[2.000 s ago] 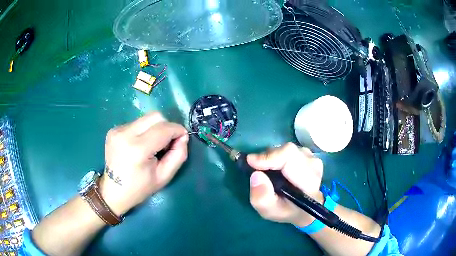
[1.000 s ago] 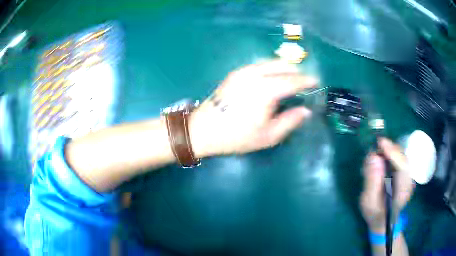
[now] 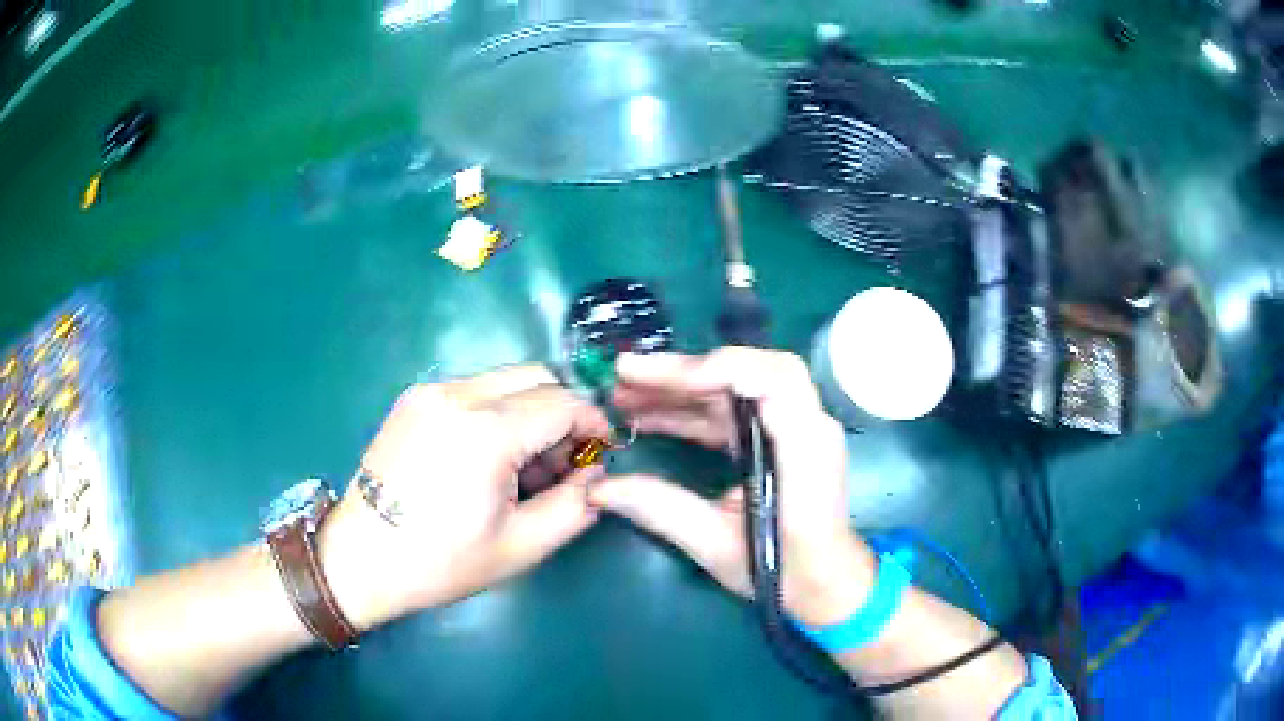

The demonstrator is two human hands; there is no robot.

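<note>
The round black housing point(image 3: 620, 318) lies on the green mat in front of me, with its green board point(image 3: 596, 366) at the near edge. My left hand point(image 3: 472, 486) holds a small battery point(image 3: 589, 452) by the fingertips, its orange end showing, just below the housing. My right hand point(image 3: 768, 472) holds the soldering iron point(image 3: 746, 317) against the palm, tip pointing away from me. Its thumb and fingers are close to the battery, near fine leads; whether they touch the leads is unclear. The image is somewhat blurred.
Two loose batteries point(image 3: 470, 242) lie beyond the housing. A clear oval dish point(image 3: 606, 106) and black fan point(image 3: 866, 162) are at the back. The white round tub point(image 3: 890, 354) and iron stand point(image 3: 1176, 345) are right. The battery tray point(image 3: 57, 465) is left. Another black unit point(image 3: 127, 134) lies far left.
The view swung left and came back. My left hand now has a battery instead of the thin strand. My right hand has turned the iron's tip away from the board and moved beside my left hand.
</note>
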